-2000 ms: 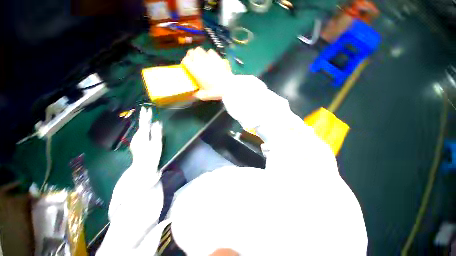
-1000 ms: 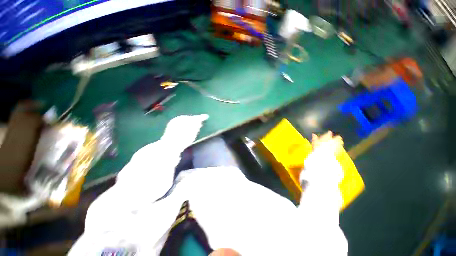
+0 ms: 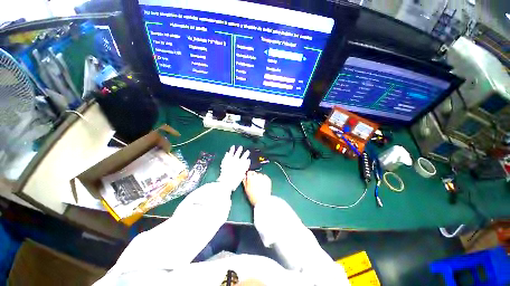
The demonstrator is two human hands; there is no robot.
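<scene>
A black set-top box point(image 3: 256, 158) lies on the green bench below the large monitor, with a yellow plug at its right side. My gloved left hand point(image 3: 235, 163) lies at its left side, fingers slightly apart and pointing away from me. My bare right hand point(image 3: 258, 186) is curled at its near edge. The hands hide part of the box, and whether either grips it or a plug is unclear. A thin pale cable point(image 3: 313, 200) curves from near the box across the bench.
An open carton point(image 3: 92, 177) with papers and bagged items stands left. A white power strip point(image 3: 235, 123), orange test fixture point(image 3: 346, 132) and tape roll point(image 3: 425, 167) are on the bench. Yellow boxes point(image 3: 360, 270) and a blue stool-like object point(image 3: 475, 268) are below at right.
The view has swung up to show both monitors. My right hand has left the yellow carton it held at lower right and come to the set-top box. My left hand has moved to the box too.
</scene>
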